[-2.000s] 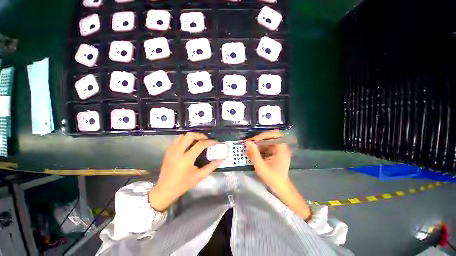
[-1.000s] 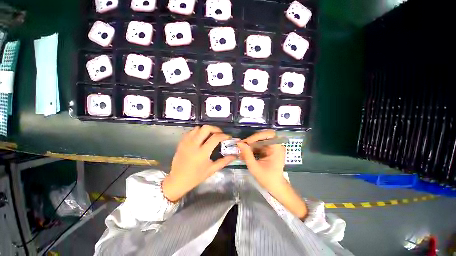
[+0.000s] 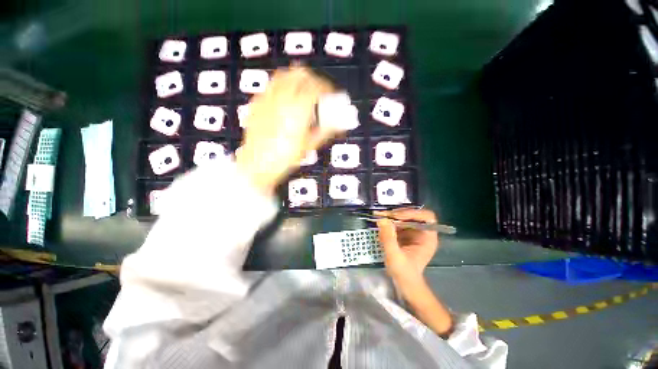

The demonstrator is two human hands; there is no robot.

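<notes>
My left hand (image 3: 288,122) is blurred over the middle of the black blister tray (image 3: 366,135) and holds a white housing (image 3: 337,112) at its fingertips. Its arm hides several pockets. One pocket just above the held housing shows dark, with no housing seen in it. My right hand (image 3: 410,241) is at the bench's front edge and holds the grey tweezers (image 3: 426,225), tips pointing left. The adhesive dot sheet (image 3: 350,248) lies on the bench edge, its right end by my right fingers.
Pale blank strips (image 3: 99,169) lie left of the tray, with bundled dot sheets (image 3: 42,187) further left. Tall stacked black trays (image 3: 570,158) stand at right. A blue bin (image 3: 577,269) and yellow-black floor tape (image 3: 570,310) are beyond the bench edge at lower right.
My left hand has moved forward from the bench edge to over the tray with the white housing. My right hand stays near the edge with the tweezers. The view has shifted, showing more of the tray.
</notes>
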